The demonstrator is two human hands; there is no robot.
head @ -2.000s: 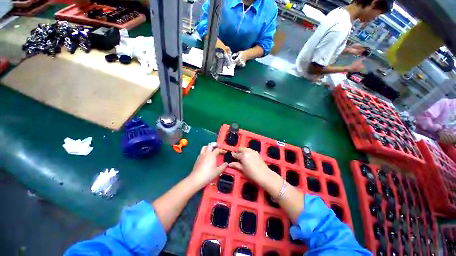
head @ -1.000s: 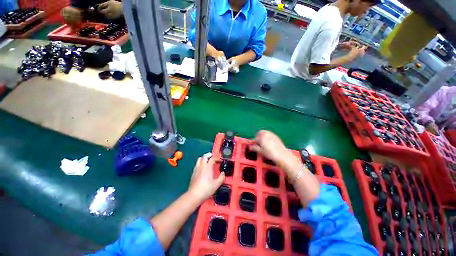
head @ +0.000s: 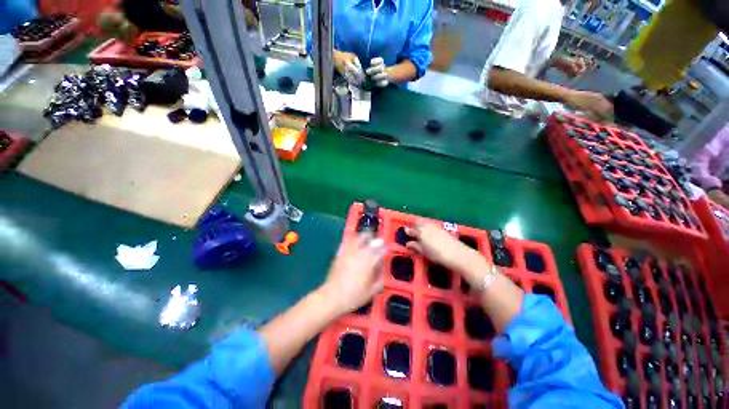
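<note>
A red-orange compartment tray point(head: 417, 335) lies in front of me with one black glossy rounded-square unit point(head: 351, 349) in many pockets. A unit with a round grey part point(head: 368, 216) sticks up in the back left pocket, and another point(head: 499, 246) toward the back right. My left hand point(head: 356, 270) is over the tray's left side, blurred; its fingertips do not show clearly what they hold. My right hand point(head: 437, 242) reaches with its fingertips at a unit in a back-row pocket; whether it grips the unit cannot be told.
A metal post point(head: 242, 112) stands left, with a blue-purple ribbed object point(head: 223, 240) and orange knob point(head: 287, 243) beside it. White tissue point(head: 137, 256) and shiny film point(head: 179, 307) lie left. More filled trays point(head: 590, 319) are at right. Two people work across the bench.
The round-part unit by my left hand at the second row is no longer visible there. My left hand has moved up and right over that pocket. My right hand has lowered to the back-row pocket.
</note>
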